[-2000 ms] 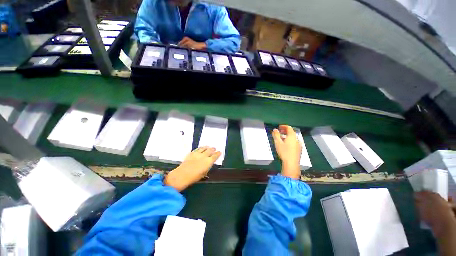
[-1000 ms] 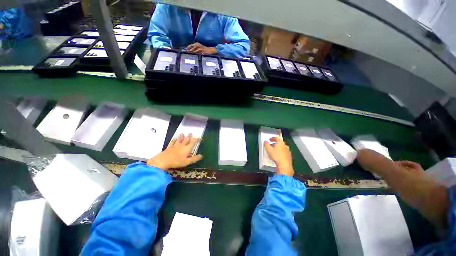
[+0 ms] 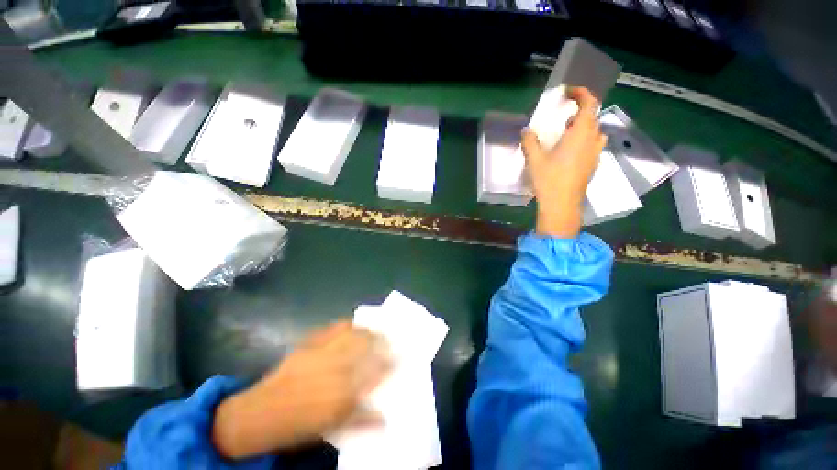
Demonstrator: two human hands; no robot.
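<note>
My right hand (image 3: 564, 161) holds a white phone box (image 3: 587, 69) tilted up above the row on the green belt. Under and beside it lie other white boxes, such as the open one (image 3: 503, 161) to its left. My left hand (image 3: 307, 390) is blurred and lies over the left side of the stack of white inserts (image 3: 408, 395) on the near bench. The top inserts are turned askew. Whether its fingers grip an insert cannot be told.
Bagged white bundles (image 3: 197, 225) lie at left by the post (image 3: 73, 101). A large white stack (image 3: 748, 353) stands at right. Black phone trays (image 3: 413, 41) are across the belt. A worn metal rail (image 3: 367, 216) runs between belt and bench. Another person's hand (image 3: 821, 321) shows blurred at the right edge.
The view has tilted down. My left hand has moved from a box on the belt to the insert stack. My right hand has lifted a box. The other person's arm has drawn back right.
</note>
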